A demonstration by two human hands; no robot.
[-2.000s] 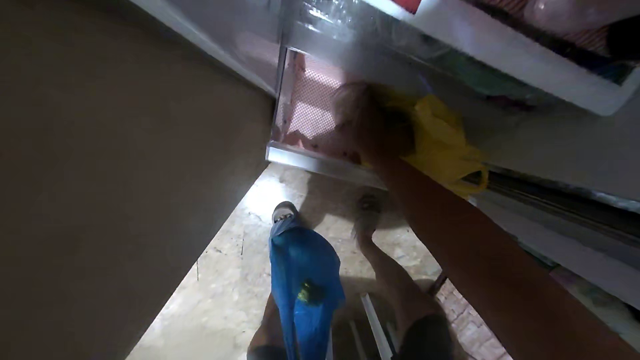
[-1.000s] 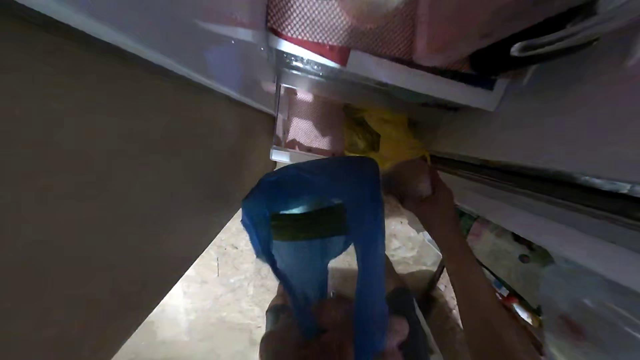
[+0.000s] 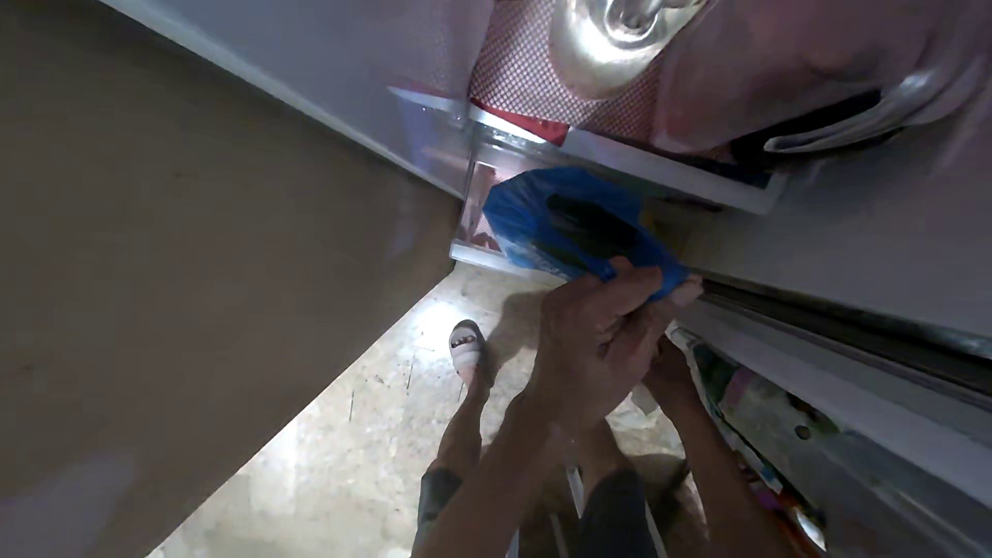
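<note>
A blue plastic bag (image 3: 542,209) with dark green contents hangs over the pulled-out clear drawer (image 3: 496,260) of a refrigerator. My left hand (image 3: 589,333) grips the bag's gathered edge from below. Close beside it on the right is my right hand (image 3: 670,333), mostly hidden behind the left; fingertips show at the bag's right end. Behind the bag, only a dim yellowish part of the yellow plastic bag (image 3: 666,221) shows in the drawer.
Above the drawer, a shelf with a pink mesh mat (image 3: 519,62) bears a shiny rounded container (image 3: 601,46) and a translucent pinkish box (image 3: 759,70). The open refrigerator door (image 3: 852,403) with items in its racks is at right. A brown panel (image 3: 217,232) fills the left. My sandalled foot (image 3: 466,349) stands on the floor.
The blue bag, low by my legs two seconds ago, has moved up over the drawer with my left hand. My right hand, earlier at the yellow bag, is now beside the left.
</note>
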